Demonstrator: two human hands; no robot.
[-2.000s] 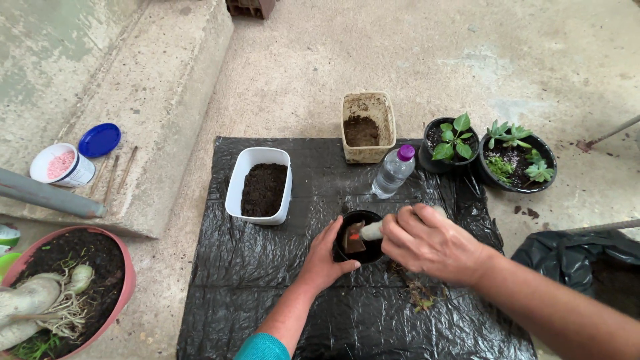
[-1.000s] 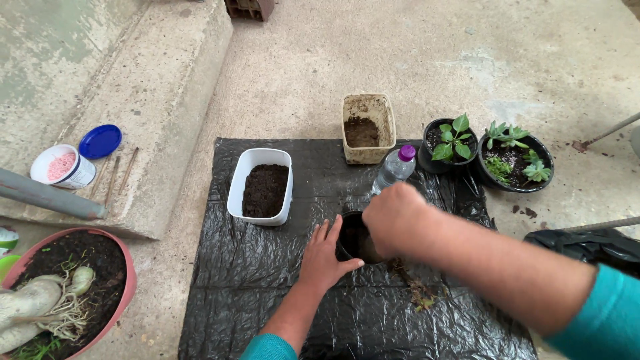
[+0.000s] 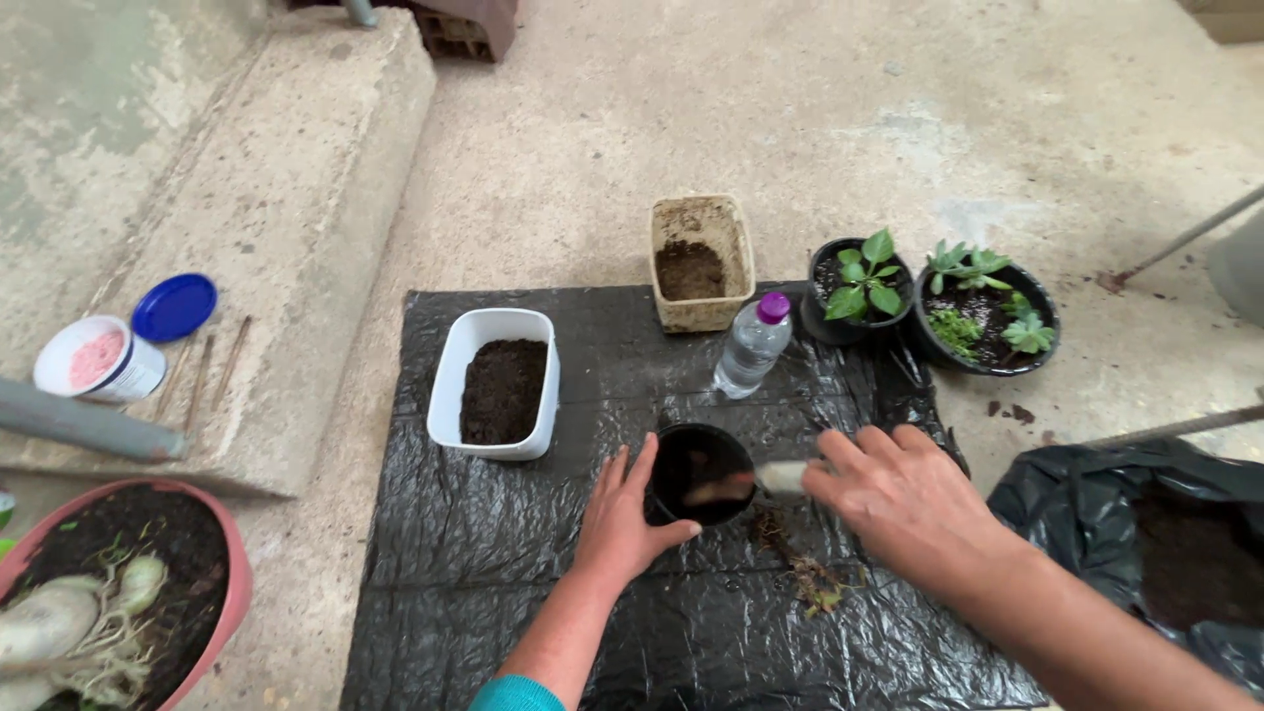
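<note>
A round black plastic plant pot (image 3: 703,476) stands on a sheet of black plastic (image 3: 474,553). My left hand (image 3: 617,513) rests against the pot's left side, fingers spread and thumb at the near rim. In my right hand (image 3: 889,494) is the pale handle of a small trowel (image 3: 780,477), whose blurred blade reaches into the pot. What the blade carries is unclear. Right beside the pot lies a small uprooted plant with roots (image 3: 815,583). Behind the pot stands a clear plastic bottle with a purple cap (image 3: 752,346).
A white tub of soil (image 3: 441,395) is left of the pot. Farther back are a stained beige tub (image 3: 703,318), a potted leafy plant (image 3: 864,281) and a pot of succulents (image 3: 987,306). A black bag of soil (image 3: 1047,494) lies right, a pink planter (image 3: 237,583) left.
My right hand has moved from over the black pot to its right side, and the trowel shows again. The left hand stays at the pot.
</note>
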